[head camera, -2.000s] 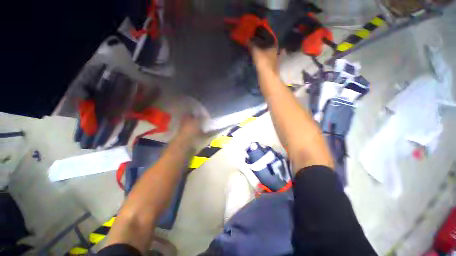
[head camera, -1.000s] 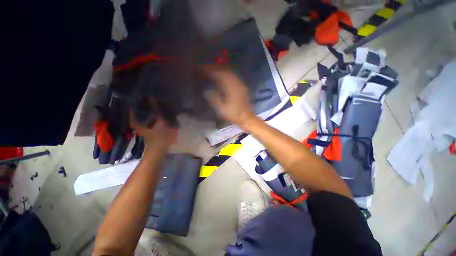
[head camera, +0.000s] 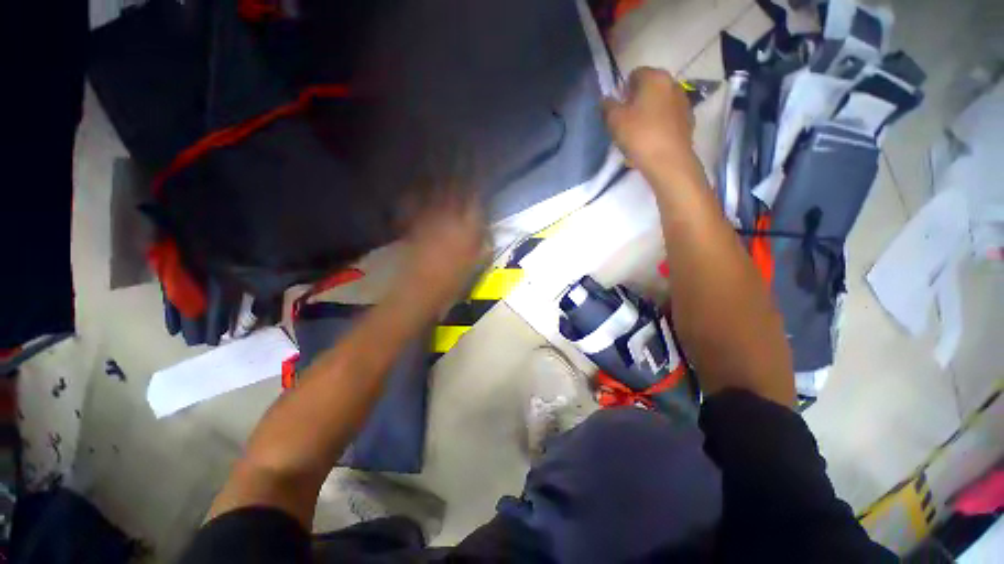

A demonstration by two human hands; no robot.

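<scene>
A thick stack of dark grey cut panels (head camera: 539, 121) with white-edged layers lies in front of me. My right hand (head camera: 655, 110) grips the stack's right edge at its corner. My left hand (head camera: 446, 237) is blurred at the stack's near edge; whether its fingers grip is unclear. A dark cloth pile (head camera: 275, 198) with an orange-red strip (head camera: 248, 130) across it lies at the left, against the panels. The far side of the stack is blurred and cut off by the top edge.
A folded grey panel stack (head camera: 385, 419) lies by my feet. A small tied roll (head camera: 617, 336) sits near my knee. A larger bundle (head camera: 820, 231) with a black tie lies right. A white strip (head camera: 220, 369) lies left; white scraps (head camera: 936, 253) lie far right.
My right hand has moved right and away from me to the stack's edge. My left hand has moved right to its near edge. The dark cloth with the orange-red strip now lies further left.
</scene>
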